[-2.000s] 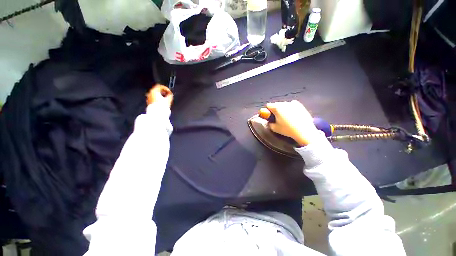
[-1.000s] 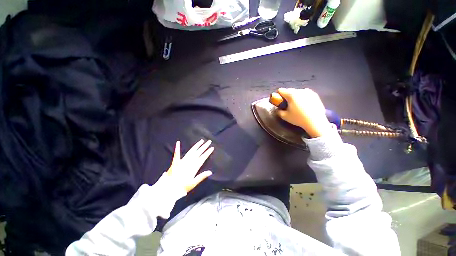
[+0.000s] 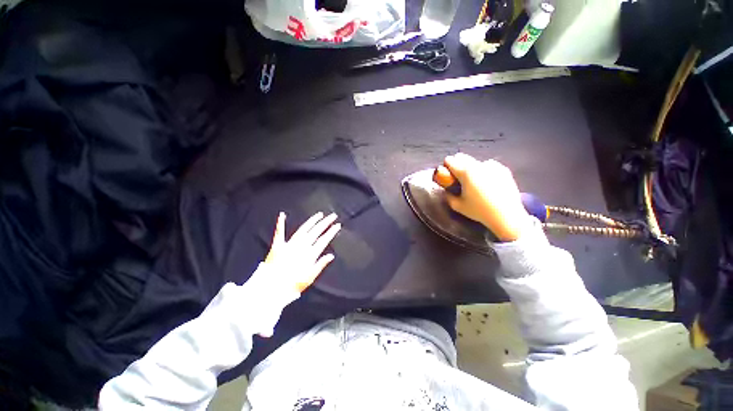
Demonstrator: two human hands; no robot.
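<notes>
A dark garment piece (image 3: 362, 241) lies on the dark padded table, with a curved seam and a short dark line near its right part. My left hand (image 3: 301, 250) rests flat on it, fingers spread, holding nothing. My right hand (image 3: 485, 193) is closed around the handle of the steam iron (image 3: 424, 197). The iron stands on the table just right of the garment piece, its pointed tip towards the upper left, not touching the piece. Part of its soleplate is hidden under my hand.
A large dark garment pile (image 3: 88, 160) covers the left side. Thread snips (image 3: 267, 74), scissors (image 3: 418, 56), a metal ruler (image 3: 462, 85), a carrier bag (image 3: 325, 24) and a small bottle (image 3: 532, 30) lie or stand along the far side. Hoses (image 3: 595, 225) run right from the iron.
My left hand has come from the upper left by the snips down onto the garment piece, opening flat. The iron remains in my right hand beside the piece. The camera view has shifted.
</notes>
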